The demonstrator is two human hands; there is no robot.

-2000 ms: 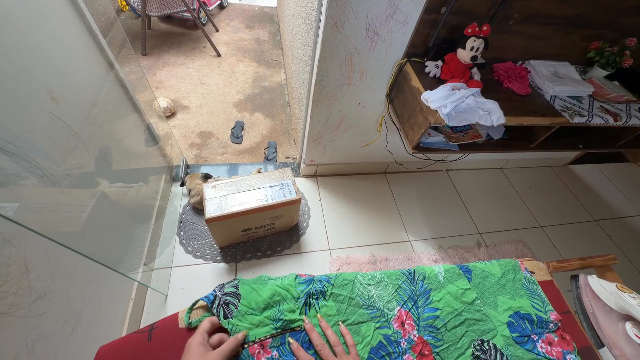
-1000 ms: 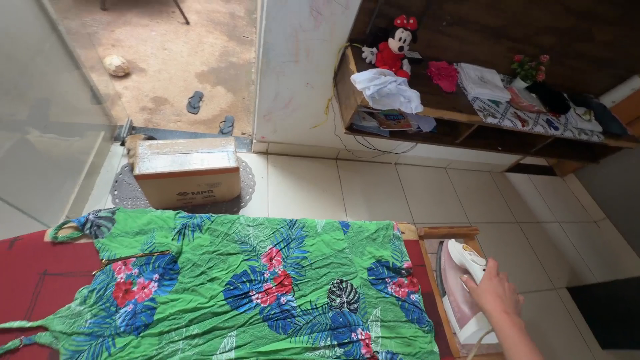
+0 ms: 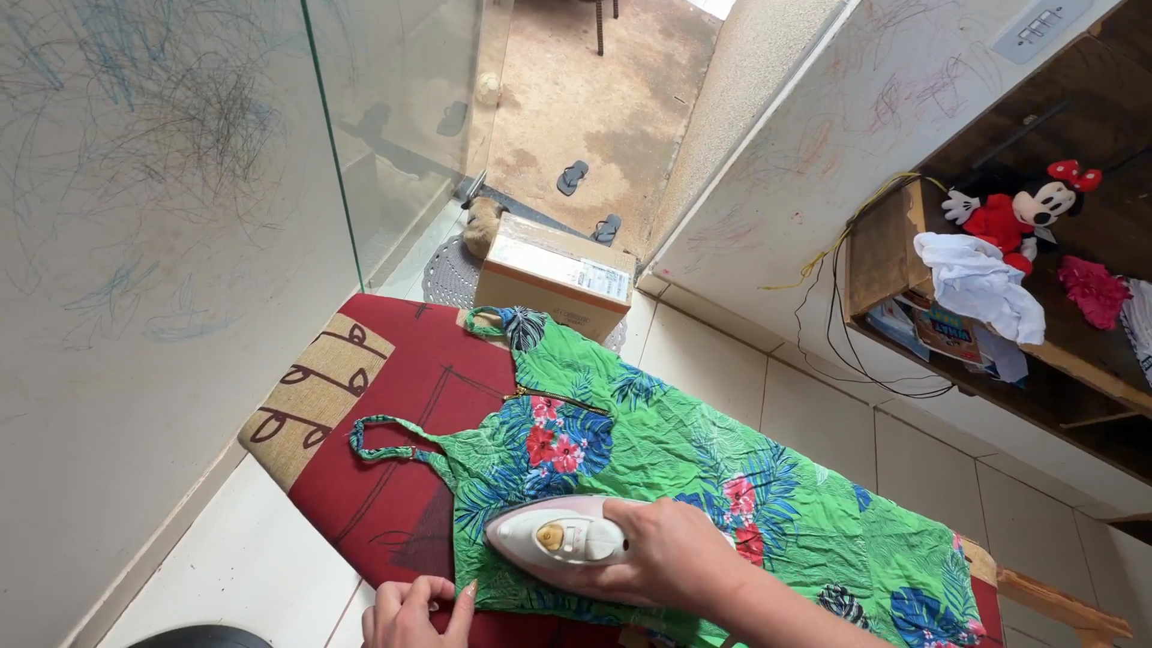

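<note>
A green sleeveless garment with blue leaves and red flowers (image 3: 666,450) lies wrinkled across a red padded ironing board (image 3: 405,360). My right hand (image 3: 675,549) grips the handle of a white and pink clothes iron (image 3: 558,540), whose soleplate rests on the garment near its lower edge, tip toward the left. At the garment's near left corner, my left hand (image 3: 418,612) has thumb and fingers at the hem; whether cloth is pinched between them is hard to tell. One looped strap lies on the board's red cover.
Beyond the board, a cardboard box (image 3: 553,279) stands on a grey crocheted mat (image 3: 450,274), with a small furry animal (image 3: 483,225) behind it. A glass panel (image 3: 396,117) is at the left. A wooden shelf (image 3: 886,243) holds a plush doll (image 3: 1017,211) and cloths; cables hang beside it.
My right hand has brought the iron from the wooden rest at the board's right end onto the garment. My left hand, out of view one second ago, is at the near edge. The view has turned.
</note>
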